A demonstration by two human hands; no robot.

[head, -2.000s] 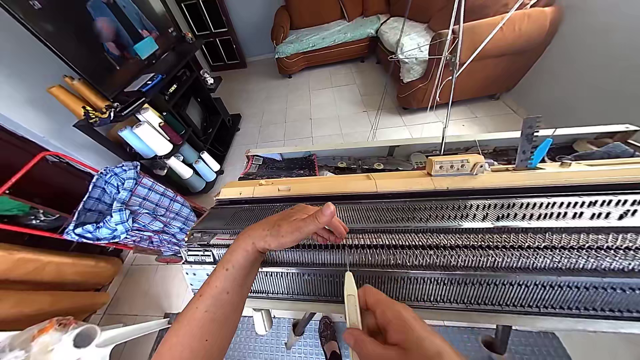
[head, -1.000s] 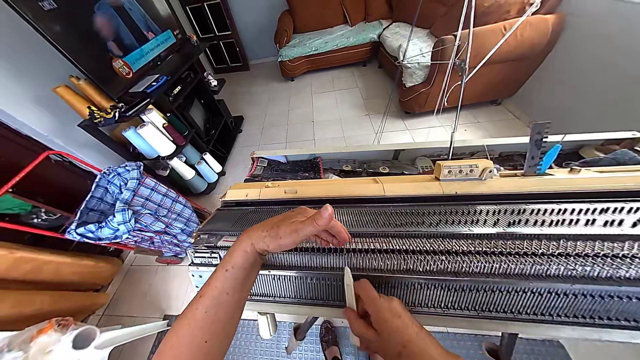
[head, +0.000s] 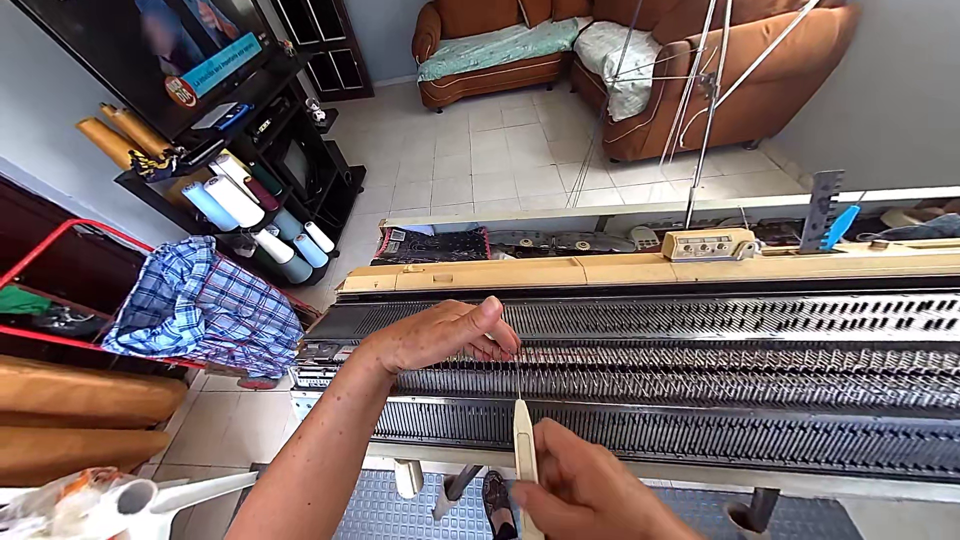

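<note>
A double-bed knitting machine point(head: 645, 424) spans the lower right, its rows of metal needles facing each other. My left hand point(head: 450, 334) rests palm-down over the needle rows near the machine's left part, fingers curled down at the gap between the beds; whether they pinch yarn cannot be told. My right hand point(head: 585, 480) grips a cream-handled latch tool point(head: 524, 442), whose thin metal shaft points up to the needles just beside my left fingertips. Work between the beds near the fingertips is too small to make out.
A yarn tension unit point(head: 709, 244) with a mast and strands stands behind the beds. A grey comb-like plate point(head: 821, 210) and a blue tool point(head: 841, 226) stand to its right. A plaid shirt point(head: 180, 292) hangs on a red cart at left. Yarn cones point(head: 232, 201) fill a black shelf.
My right hand and the latch tool have shifted slightly, and the tool's thin shaft shows again above its handle. My left hand stays in about the same place.
</note>
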